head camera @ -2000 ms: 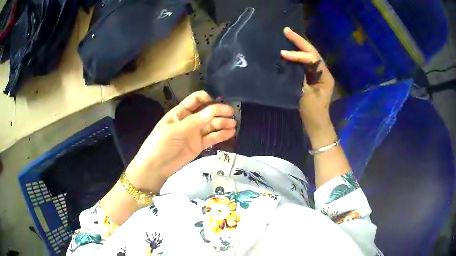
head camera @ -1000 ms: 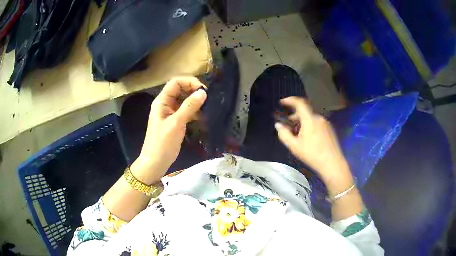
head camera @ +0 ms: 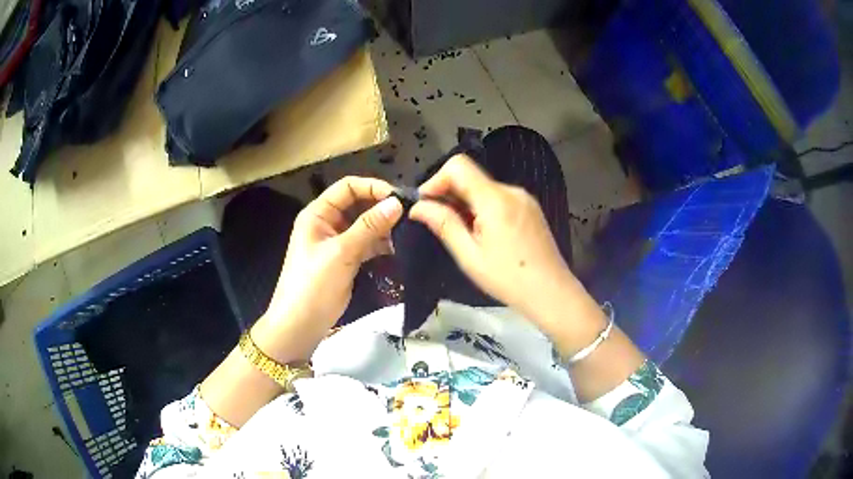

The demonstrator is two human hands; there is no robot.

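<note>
A black sewn piece [head camera: 426, 271] hangs down over the lap from my fingertips, its top edge pinched between both hands. My left hand [head camera: 339, 239] grips the edge between thumb and forefinger. My right hand [head camera: 496, 234] pinches the same edge right beside the left fingertips, palm turned down. The lower part of the piece hangs against the dark trousers and is hard to tell from them. No snips can be made out in my right hand.
Black pieces with pale logos [head camera: 262, 75] lie on a tan cardboard sheet [head camera: 351, 108] at the upper left. A blue crate [head camera: 61, 323] stands at the lower left. Blue bins [head camera: 645, 94] and a blue plastic sheet [head camera: 697, 248] are at the right. Dark scraps dot the tiled floor.
The piece was spread out flat, then hung from my left hand while my right hand was apart. Now my right hand has come in and pinches the edge beside the left.
</note>
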